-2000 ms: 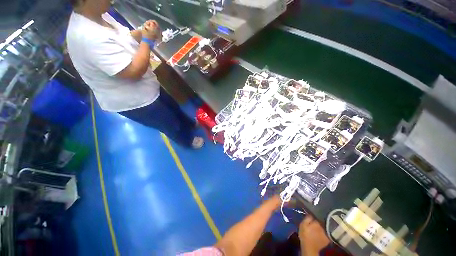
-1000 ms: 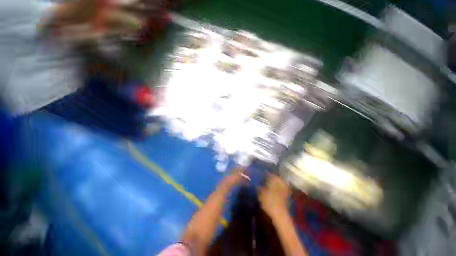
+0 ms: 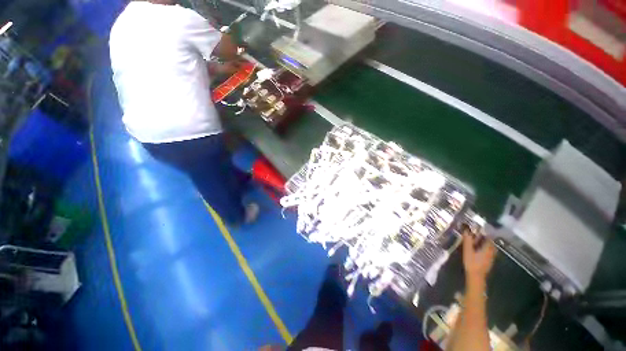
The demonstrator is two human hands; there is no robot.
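A tray (image 3: 420, 291) of circuit board assemblies (image 3: 451, 199) lies on the green bench in front of me, with many bundled white cables (image 3: 343, 199) trailing toward my side. A single circuit board assembly (image 3: 473, 221) lies at the tray's right edge, by the grey tester. My right hand (image 3: 478, 248) reaches over the bench with its fingers closed on this board's near edge; the fingertips are partly blurred. Its white cable runs down to the left of my hand. Only a sliver of skin, apparently my left hand or arm, shows at the bottom edge.
A grey box-shaped tester (image 3: 566, 216) stands right of my hand. A cream fixture (image 3: 503, 337) lies partly behind my right forearm. Further left are a co-worker in white (image 3: 165, 75), an orange-red strip (image 3: 233, 82), another fixture (image 3: 268, 96) and tester, and a red bin (image 3: 268, 175).
My right hand has moved from near my body, by the tray's front edge, up to the single board. My left arm has dropped almost out of view. The co-worker has turned and leans over the bench.
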